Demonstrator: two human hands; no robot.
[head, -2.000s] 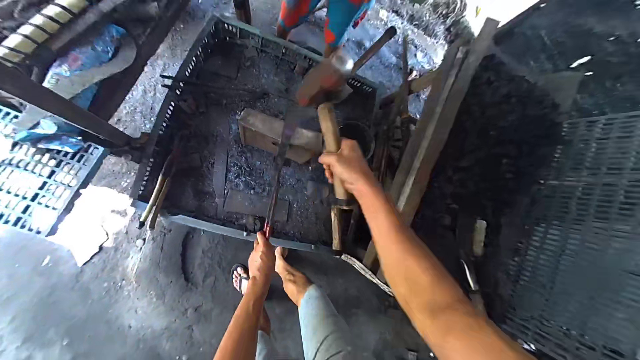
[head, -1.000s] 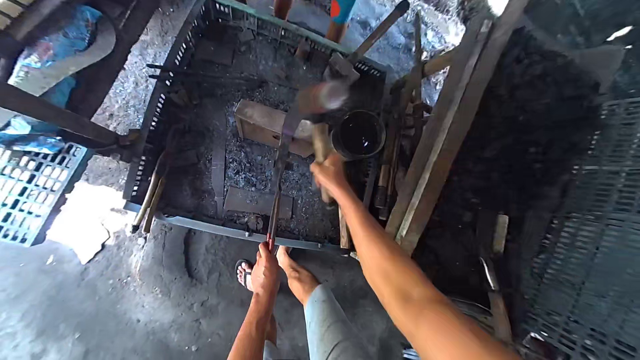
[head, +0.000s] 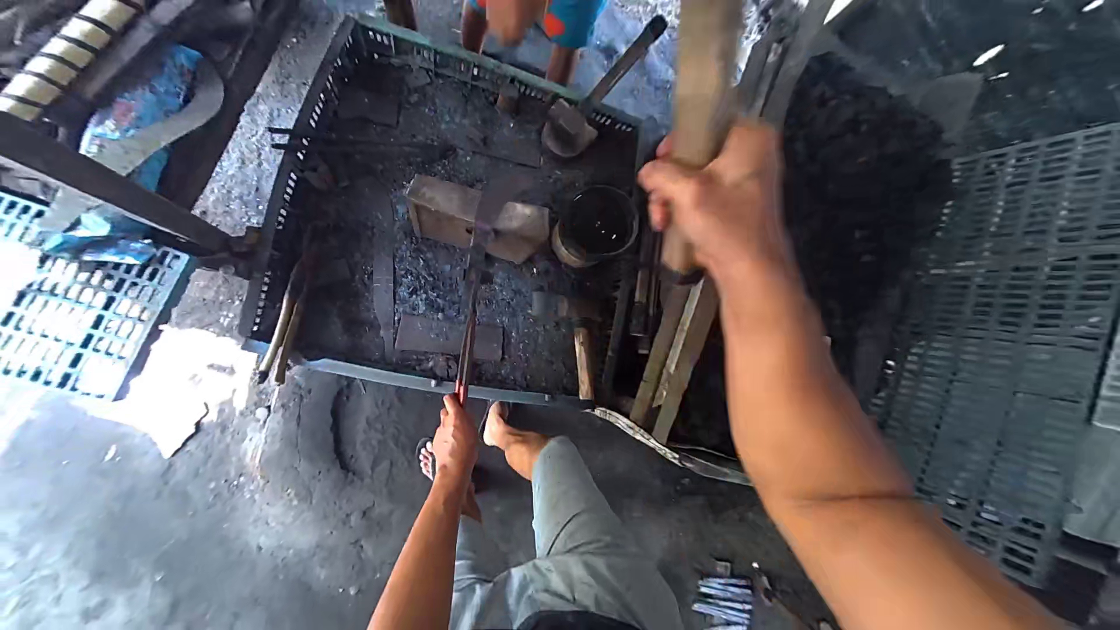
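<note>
My left hand (head: 456, 435) grips the red handle ends of long metal tongs (head: 470, 328), which reach over the crate's near rim. At their far end a dark curved metal blade (head: 497, 199) lies over a steel anvil block (head: 437, 213). My right hand (head: 722, 197) is closed on the thick wooden handle (head: 703, 79) of a hammer, raised at the right and blurred. The hammer's head is out of the frame. A smaller hammer with a wooden handle (head: 584, 360) lies on the soot near the crate's front right.
A plastic crate (head: 367, 374) surrounds the anvil. Inside are a round pot of dark liquid (head: 598, 222) and another hammer (head: 570, 129). Wooden bars (head: 682, 350) lean at the right, beside dark charcoal (head: 862, 157). A co-worker's legs (head: 560, 63) are beyond the far rim.
The hammer in my right hand has risen from over the anvil, toward the upper right. My left hand keeps its hold on the tongs.
</note>
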